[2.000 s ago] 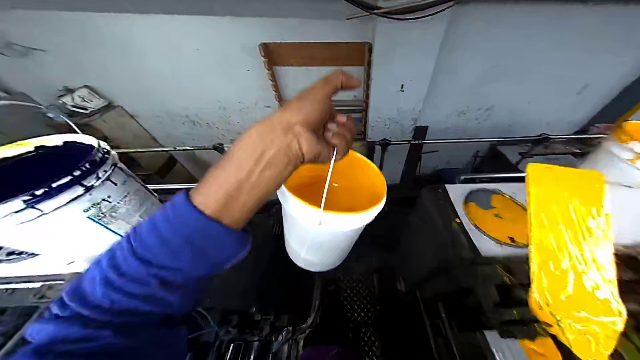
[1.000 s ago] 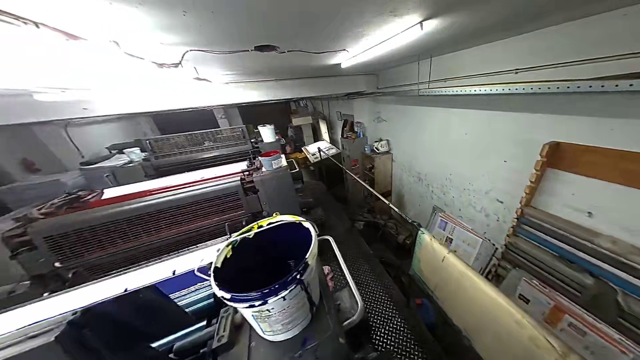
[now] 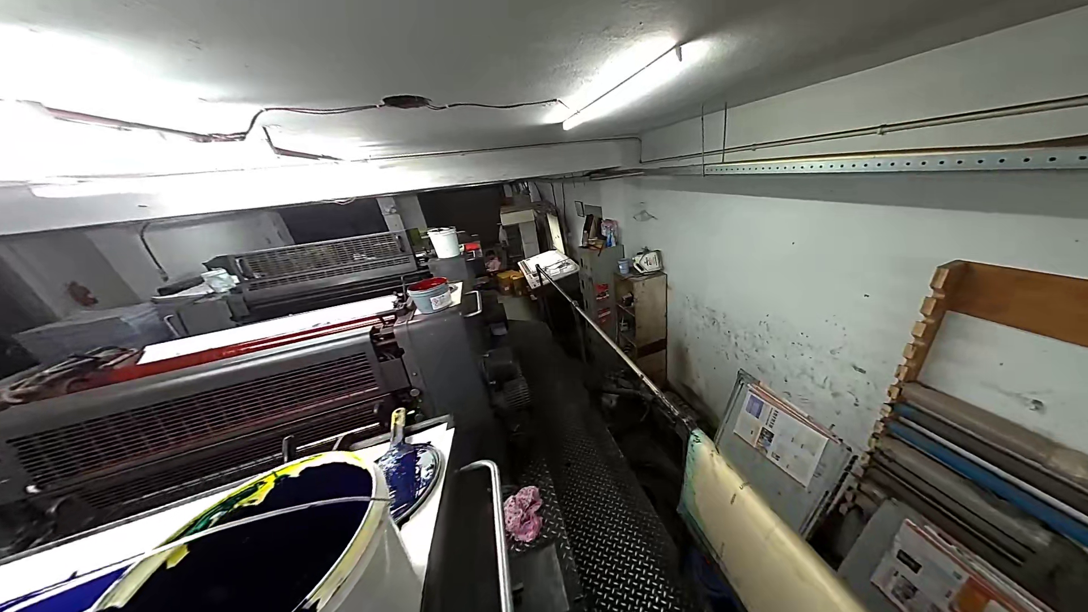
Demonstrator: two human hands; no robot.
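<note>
Neither of my hands shows in the head view now, so what they hold is hidden. Nearest, at the bottom left, is a white plastic bucket [image 3: 374, 552] with dark blue ink inside, yellow and green smears on its rim and a wire handle lying across its mouth. Just behind it, a spatula [image 3: 401, 463] coated in blue ink rests on a round lid [image 3: 433, 476] on white paper. Farther off, a smaller grey bucket [image 3: 430, 296] with red ink on its rim stands on the printing press [image 3: 442, 357].
A diamond-plate walkway [image 3: 603, 510] runs ahead between the press and a long metal rail [image 3: 616, 347]. A curved metal handrail [image 3: 500, 527] and a crumpled pink rag [image 3: 523, 513] are by its left side. On the right are a cream sheet [image 3: 748, 527], printed plates [image 3: 782, 429] and a notched wooden rack [image 3: 922, 331].
The view has swung from the yellow ink bucket to the press room. My hand, at that bucket's handle two seconds ago, is out of sight. The blue ink bucket now appears closer, lower left.
</note>
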